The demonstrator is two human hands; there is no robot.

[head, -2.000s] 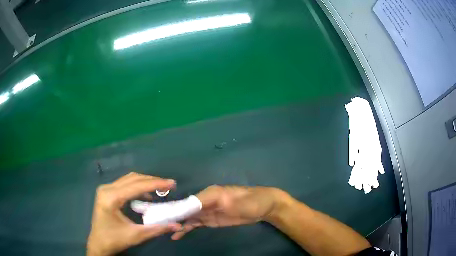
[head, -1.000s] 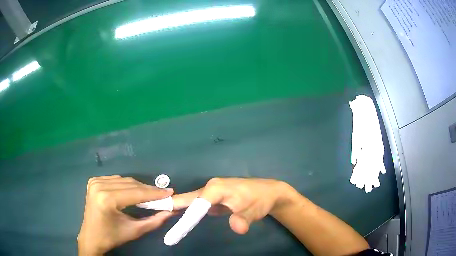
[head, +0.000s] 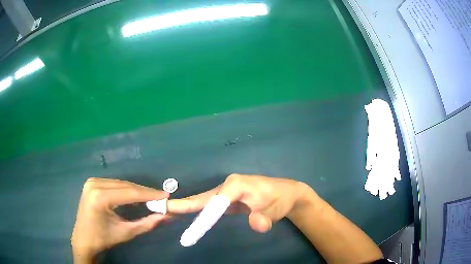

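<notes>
My left hand (head: 111, 219) pinches a small white finger cot (head: 158, 206) between thumb and fingertips, at the tip of an outstretched finger of my right hand (head: 266, 198). That cot covers only the fingertip. A longer white finger cot (head: 205, 220) covers another right finger, which points down and left. The right thumb is bare and holds nothing. A rolled finger cot (head: 170, 185), a small white ring, lies on the mat just beyond my left fingertips. A stacked pair of white gloves (head: 382, 149) lies flat at the right bench edge.
The green bench mat (head: 206, 77) is glossy at the far part and dark near me, with lamp reflections. A grey panel (head: 439, 165) with posted paper sheets (head: 444, 46) stands at the right. A white metal post (head: 19, 15) is at the far left.
The hands came together at the right fingertip. My left hand has since moved slightly left, and the pinched cot now covers less of the finger than one second ago.
</notes>
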